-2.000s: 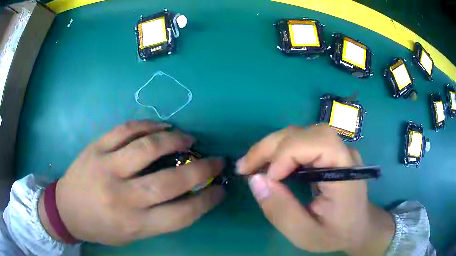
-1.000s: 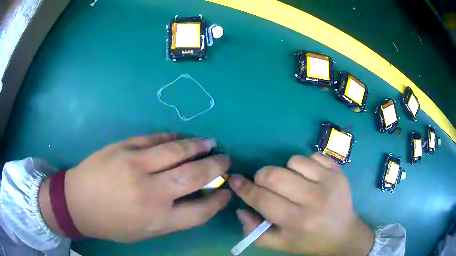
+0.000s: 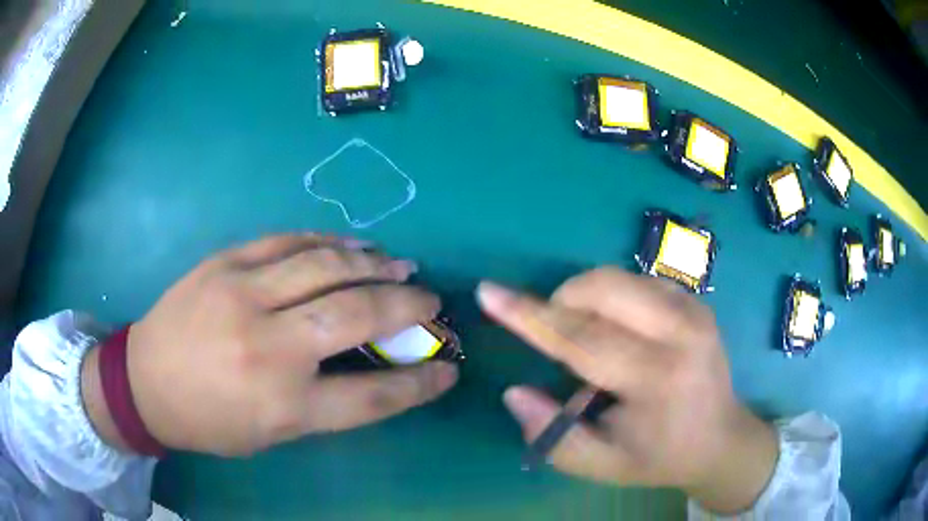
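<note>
A black watch module [image 3: 412, 344] with a pale cell and yellow tape edging lies at the lower middle, mostly hidden under my left hand [image 3: 275, 341]. My left hand's fingers are on both sides of it and hold it; a red wristband is on that wrist. My right hand [image 3: 631, 382] is just right of the module, not touching it. Its index finger points toward the module. Slim dark tweezers [image 3: 562, 427] are held in my right hand, with one end sticking out down and left below the thumb.
A thin pale-blue loop [image 3: 361, 183] lies flat above my left hand. Another module [image 3: 354, 69] with a round white part lies behind it. Several modules [image 3: 623, 107] are spread on the green mat [image 3: 509, 193] to the right. Yellow tape [image 3: 702, 61] edges the mat. A box wall [image 3: 76, 122] stands left.
My right index finger has moved back from the module's edge, and more of the module's pale cell shows. The tweezers have turned within my right hand. The whole view has shifted slightly.
</note>
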